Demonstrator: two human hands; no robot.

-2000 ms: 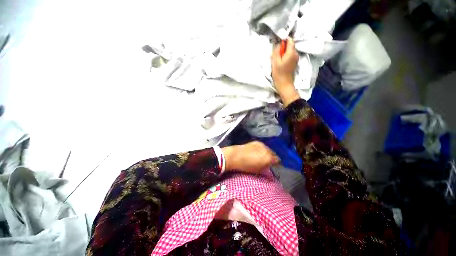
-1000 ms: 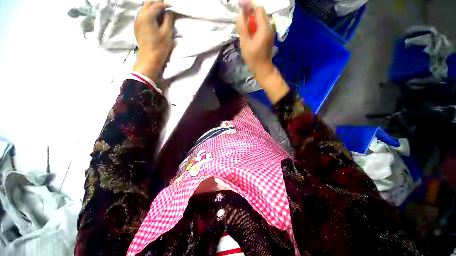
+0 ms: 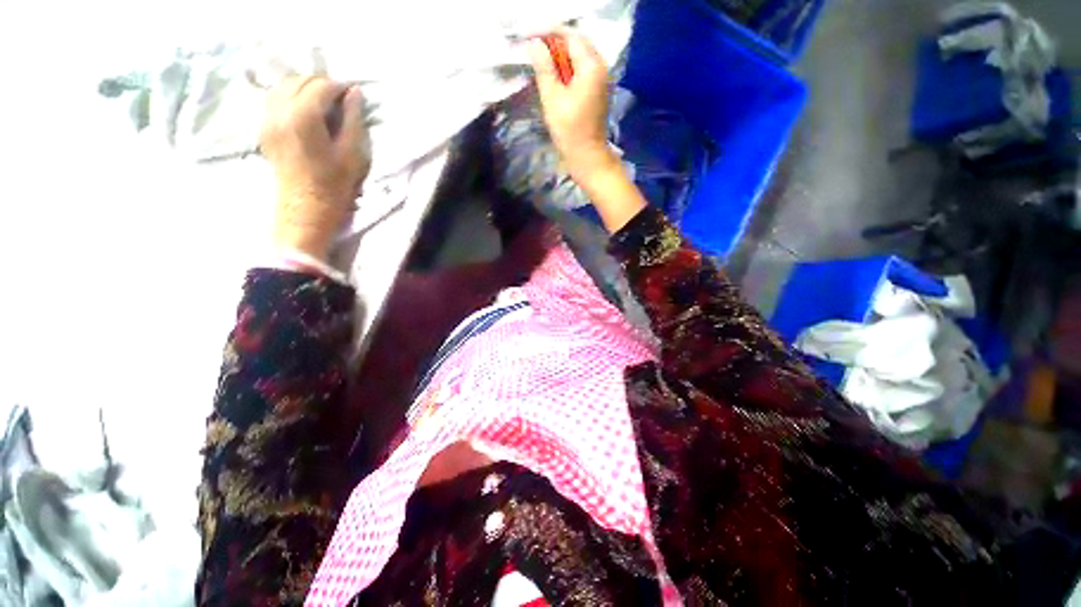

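Note:
The off-white garment (image 3: 439,89) lies across the table at the top of the view, much of it washed out by glare. My left hand (image 3: 314,148) grips its cloth at the near edge. My right hand (image 3: 575,101) is closed around the snips (image 3: 558,57), of which only the orange-red handle shows, and it holds the garment's edge at the fingertips. A stretch of cloth runs between both hands. The blades are hidden.
Pale grey cloth (image 3: 71,528) is heaped at the table's lower left. A blue crate (image 3: 735,142) with dark cloth stands right of the table. Further blue crates with white pieces (image 3: 901,362) stand on the grey floor at right.
My left hand has come from my lap up onto the garment. My right hand has moved left with the snips. The garment is drawn leftward, and the blue crate shows more fully.

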